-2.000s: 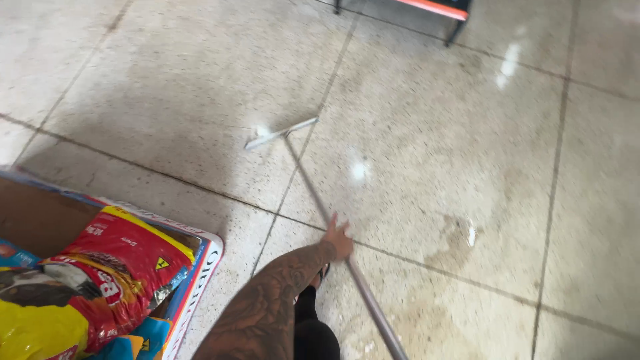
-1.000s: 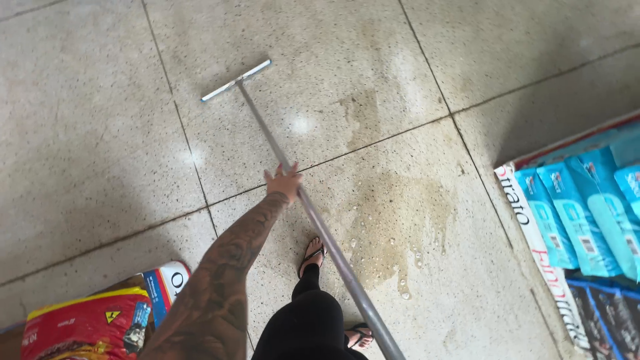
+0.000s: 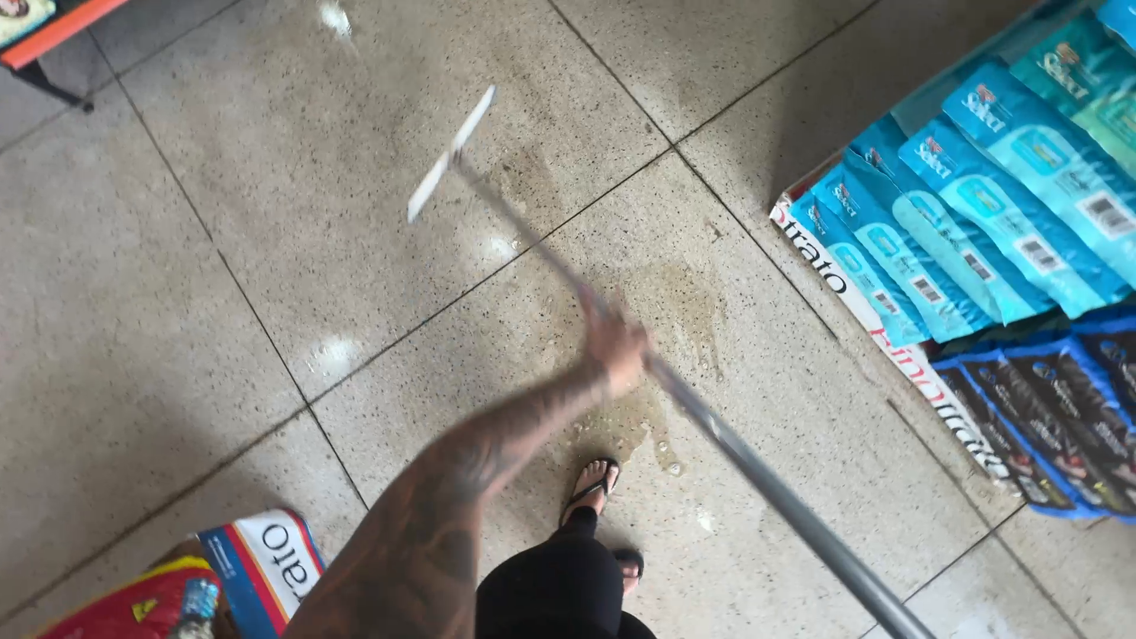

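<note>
My left hand (image 3: 614, 342), at the end of a tattooed forearm, is closed around the long metal handle (image 3: 754, 470) of a floor squeegee. The handle runs from the lower right up to the squeegee's pale, narrow head (image 3: 451, 155), which lies on the speckled floor at upper centre, tilted up to the right. Beneath the hand and handle a brownish wet patch (image 3: 679, 306) with small bubbles spreads over the floor. My right hand is out of view, and so is the handle's near end.
On the right, a printed cardboard bin (image 3: 896, 351) holds blue and dark plastic bags (image 3: 958, 204). At lower left are a red bag (image 3: 133, 608) and a box edge (image 3: 266, 568). A black-legged orange stand (image 3: 53, 40) is at upper left. My sandalled feet (image 3: 593, 484) are below the hand.
The squeegee has swung over toward the wet patch, its head now at a steeper tilt. My left hand has stayed on the handle. The view has shifted to the right since the earliest frame.
</note>
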